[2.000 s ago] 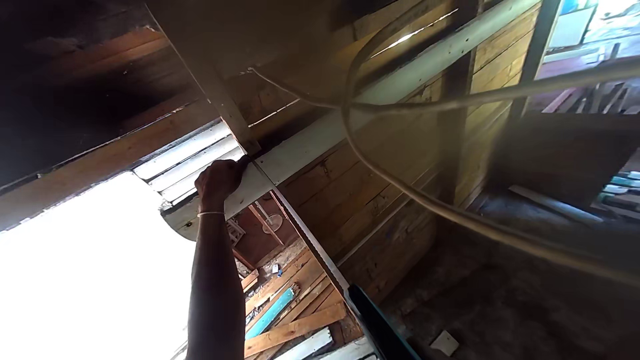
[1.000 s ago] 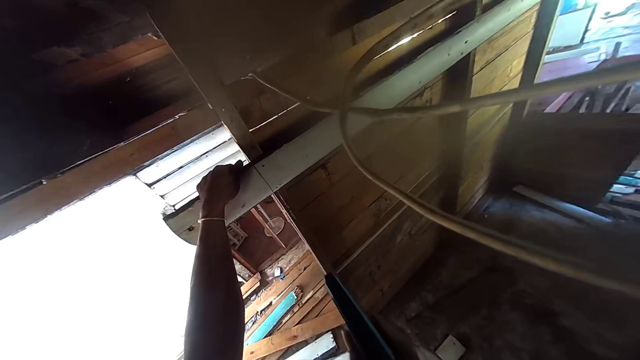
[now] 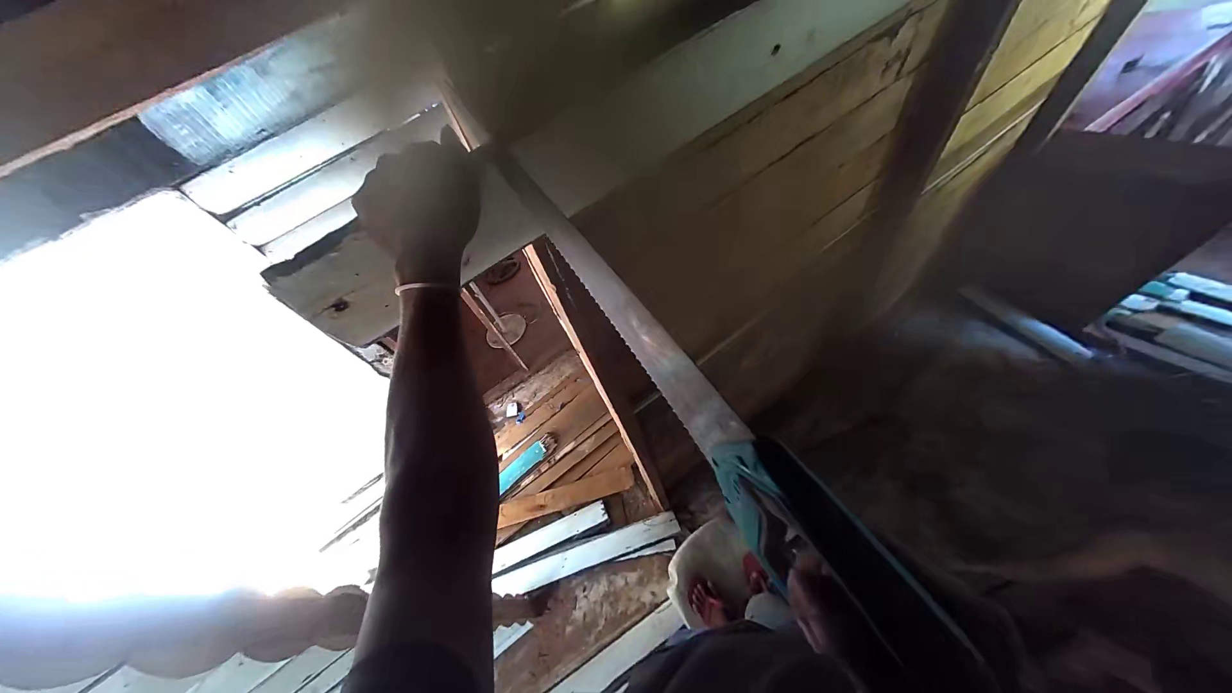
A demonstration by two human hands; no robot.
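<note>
My left hand, with a pale band at its wrist, is closed on the whitish wooden board near a post. Just right of it, the toothed blade of a handsaw lies across that board, its far end lost in shadow and blur. The saw's black and teal handle is at the lower right. My right hand is gripped on the handle, mostly hidden in the dark. Beneath the board, a thin wooden upright runs down close to the blade.
Glaring light fills an opening on the left. Loose planks and a teal scrap litter the floor below, beside a whitish container. A plank wall stands at the right, with a dark panel beyond it.
The view has shifted nearer to the board and blade. More of the saw and its handle now show. The looping cord seen earlier across the right side is out of sight.
</note>
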